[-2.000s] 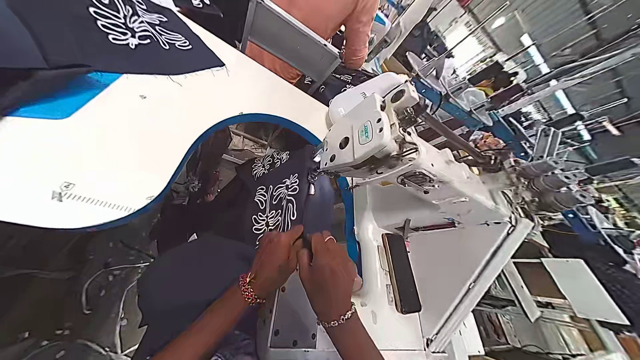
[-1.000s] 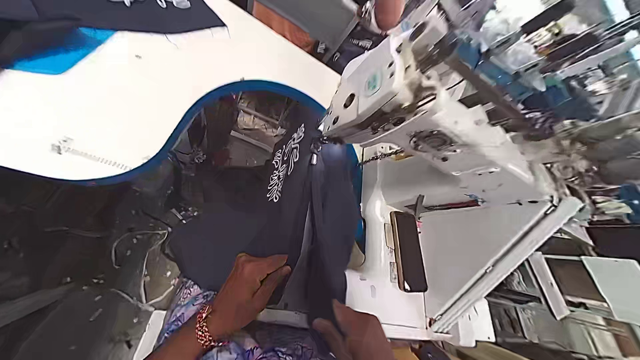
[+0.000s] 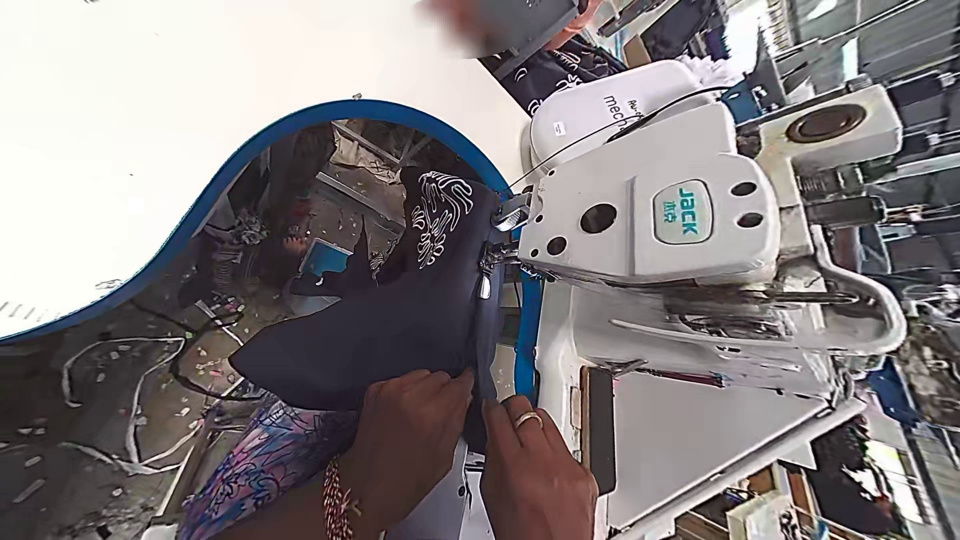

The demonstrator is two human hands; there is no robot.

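Dark navy fabric (image 3: 375, 322) with white looping embroidery (image 3: 442, 214) hangs beneath the needle area of a white Jack sewing machine (image 3: 660, 210). A long narrow edge of the cloth runs from the presser foot (image 3: 491, 262) down toward me. My left hand (image 3: 412, 442), with a beaded bracelet at the wrist, pinches this edge from the left. Close beside it on the right, my right hand (image 3: 529, 465), with a ring on one finger, grips the same edge. The fingertips of both hands are partly hidden by the fabric.
A white table with a blue edge (image 3: 360, 109) curves around the left and far side. A dark phone-like slab (image 3: 598, 427) lies on the machine bed at right. Fabric scraps and pale strips (image 3: 135, 405) litter the floor. A co-worker's blurred hand (image 3: 457, 22) shows at the top.
My right hand, lower and blurred a second ago, now holds the fabric edge close beside my left hand. The fabric piece at the table's upper left has left the view, which has shifted.
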